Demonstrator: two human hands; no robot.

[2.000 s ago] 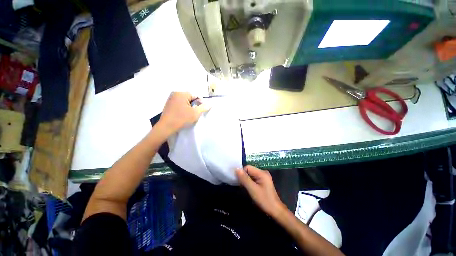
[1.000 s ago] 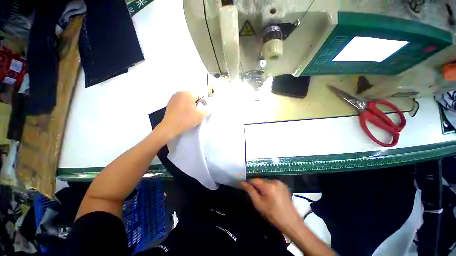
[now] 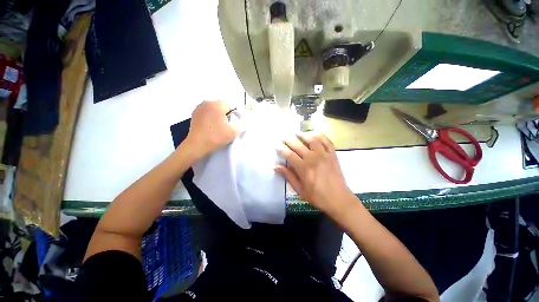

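A white cut panel [image 3: 260,183] lies over a dark panel [image 3: 204,197] in front of the sewing machine [image 3: 319,35], hanging a little over the table's front edge. My left hand [image 3: 211,127] grips the left part of the cloth near the needle area, fingertips curled on it. My right hand [image 3: 310,165] lies on the white panel's right edge with fingers spread, just below the presser foot [image 3: 307,121]. The glare of the lamp hides the stitching point. Whether my right fingers pinch the cloth cannot be told.
Red-handled scissors [image 3: 452,150] and a small dark object [image 3: 347,110] lie right of the needle. Dark panels [image 3: 124,53] lie at the table's left, beside a brown board [image 3: 56,133]. A blue crate [image 3: 171,253] stands below.
My right hand has moved up from the cloth's lower right corner to its upper right edge near the needle. My left hand stays on the cloth. The view has shifted slightly.
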